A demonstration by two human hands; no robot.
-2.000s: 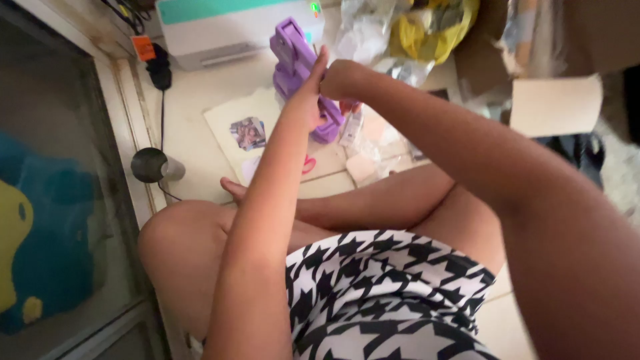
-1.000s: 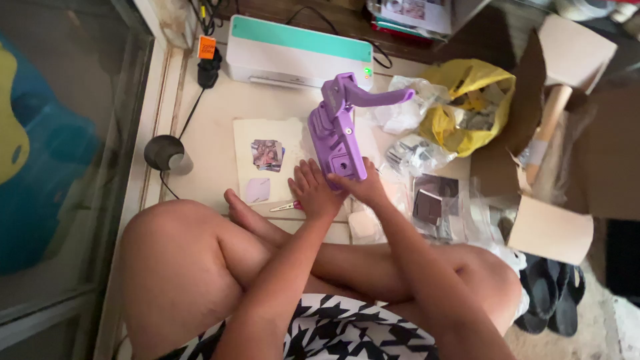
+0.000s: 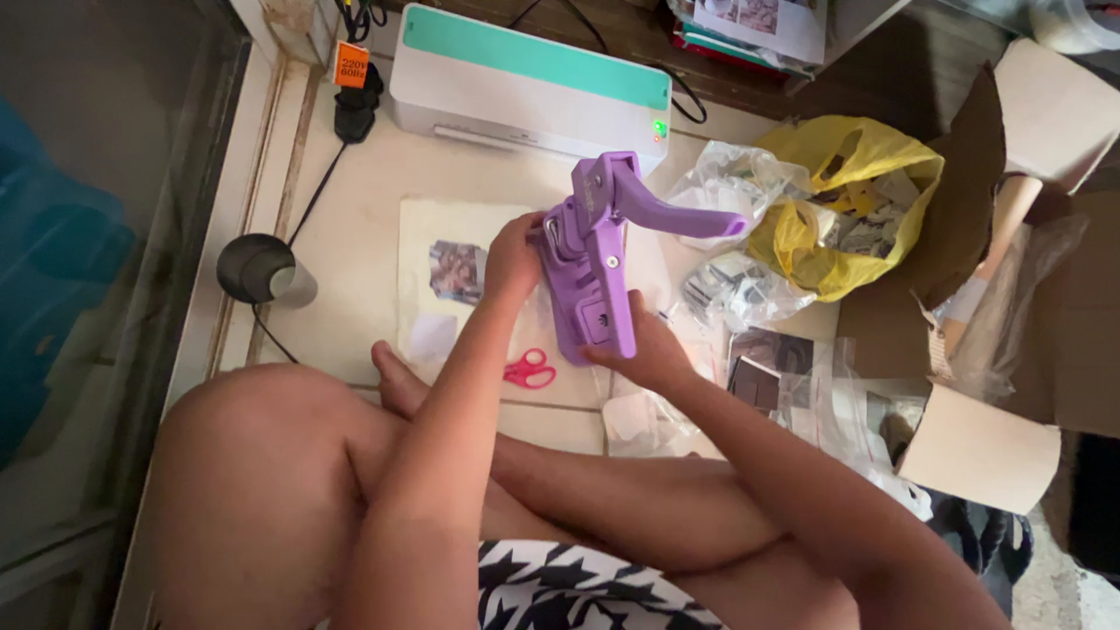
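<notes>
A purple lever press (image 3: pixel 591 254), perhaps a badge maker, is held above the tiled floor, its curved handle pointing right. My left hand (image 3: pixel 516 258) grips its upper left side; the fingertips are partly hidden behind it. My right hand (image 3: pixel 647 346) holds its lower right end, with the thumb at the bottom edge. Below my hands lie pink-handled scissors (image 3: pixel 531 369), their blades hidden by my left forearm. Printed cut-out pictures (image 3: pixel 457 269) and a pale paper piece (image 3: pixel 433 337) rest on a cream sheet (image 3: pixel 420 219) to the left.
A white and teal laminator-like machine (image 3: pixel 534 74) stands at the back. At the right are a yellow plastic bag (image 3: pixel 884 144), clear bags (image 3: pixel 744 284) and an open cardboard box (image 3: pixel 980 446). A dark cup-shaped object (image 3: pixel 254 267) and a cable lie at the left.
My left hand has moved from near the press's lower end to its upper left side. My right hand stays at the lower end. The pink scissor handles have come into clearer view.
</notes>
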